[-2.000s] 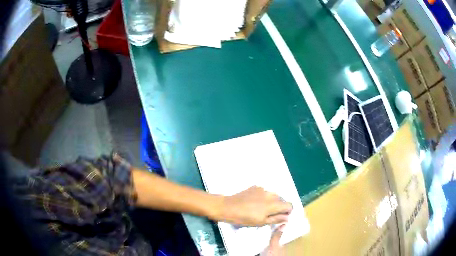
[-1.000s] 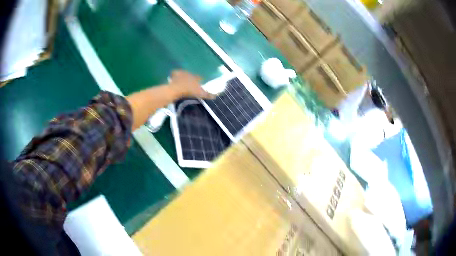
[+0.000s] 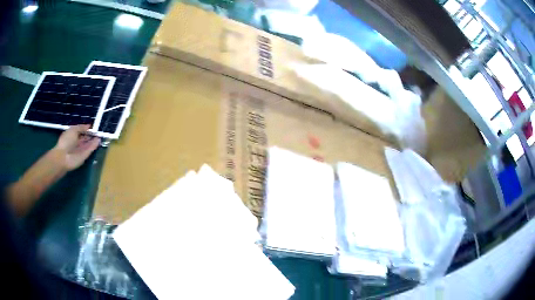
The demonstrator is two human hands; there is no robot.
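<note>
My left hand [image 3: 76, 146] reaches in from the left edge and grips the lower corner of a solar panel [image 3: 67, 101] with a white frame. This panel overlaps a second solar panel [image 3: 120, 94], which has a thin white lead across it. White foam sheets [image 3: 199, 240] lie at the bottom centre, over the near part of a printed flat carton [image 3: 170, 129]. My right hand is not in view.
Flat white packed panels in clear film [image 3: 300, 202] lie to the right of the sheets, with a second bundle [image 3: 371, 208] beside them. Crumpled clear film [image 3: 431, 217] lies further right. More film lies behind the carton. Green bench surface [image 3: 35, 176] shows at left.
The view has swung right. My left hand has moved from the far side of the panels to a near corner, and one panel has turned and shifted over the other.
</note>
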